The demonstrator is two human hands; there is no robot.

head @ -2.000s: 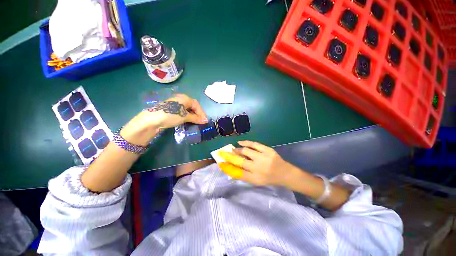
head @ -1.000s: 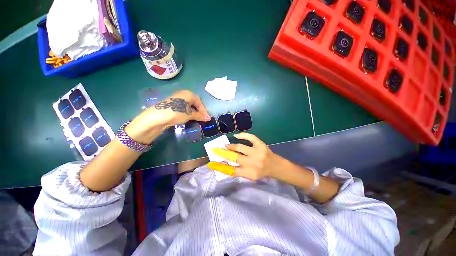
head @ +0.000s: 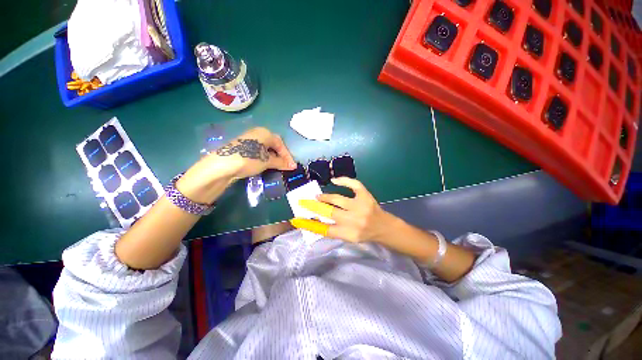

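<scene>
Watch units lie in a short row on the green bench; the rightmost (head: 343, 166) and its neighbour (head: 319, 170) show dark faces. A unit with a blue mark (head: 296, 177) is left of them. My left hand (head: 257, 151) has its fingertips at that unit's upper left edge. A dark film square (head: 272, 185) lies just left, on clear film. My right hand (head: 352, 216), with yellow finger cots on two fingers, holds a white wiping cloth (head: 304, 200) against the lower edge of the marked unit. The fingertip contact of my left hand is partly hidden.
A white-backed film sheet (head: 112, 169) lies left. A blue bin (head: 127, 88) with white cloths (head: 105, 42) is upper left, beside a clear bottle (head: 229, 88). White paper pieces (head: 313, 124) lie above the row. A red tray (head: 457, 112) of black units fills the upper right.
My right hand has moved up and slightly left, bringing the cloth from below the row to the marked unit. My left hand has shifted slightly right and stays at that unit. The view has shifted a little.
</scene>
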